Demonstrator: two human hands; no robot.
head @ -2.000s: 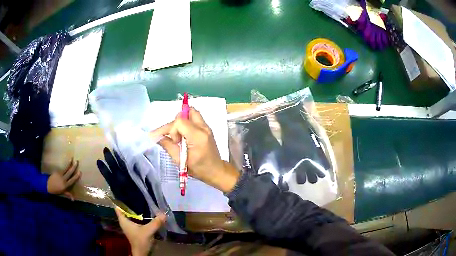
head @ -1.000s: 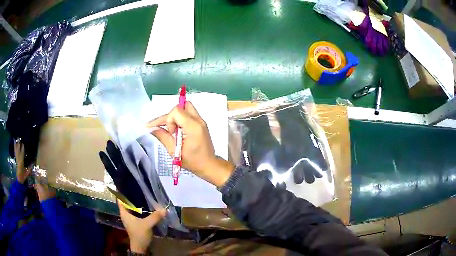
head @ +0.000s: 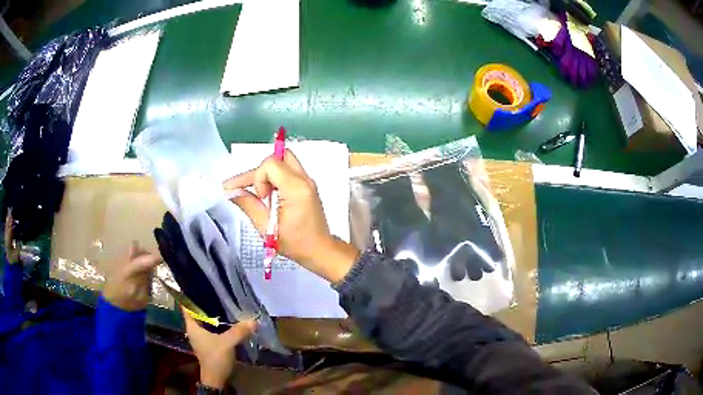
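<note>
My left hand grips the lower end of a whitish sample bag with a dark glove and a yellow tag at it. My right hand holds a red and pale pen upright across its fingers, its thumb and finger at the bag. Under them lies a packing list with a printed table, partly covered. A flat clear bag with dark gloves lies right of the list on a cardboard sheet.
A tape roll, marker pens, purple gloves and a carton are at the right. White sheets lie at the back. Another person's hand and blue sleeves are at the left, beside bagged dark goods.
The other person's hands have shifted at the left, one now closer to my held bag, and the dark goods there moved slightly left. My hands keep nearly the same hold.
</note>
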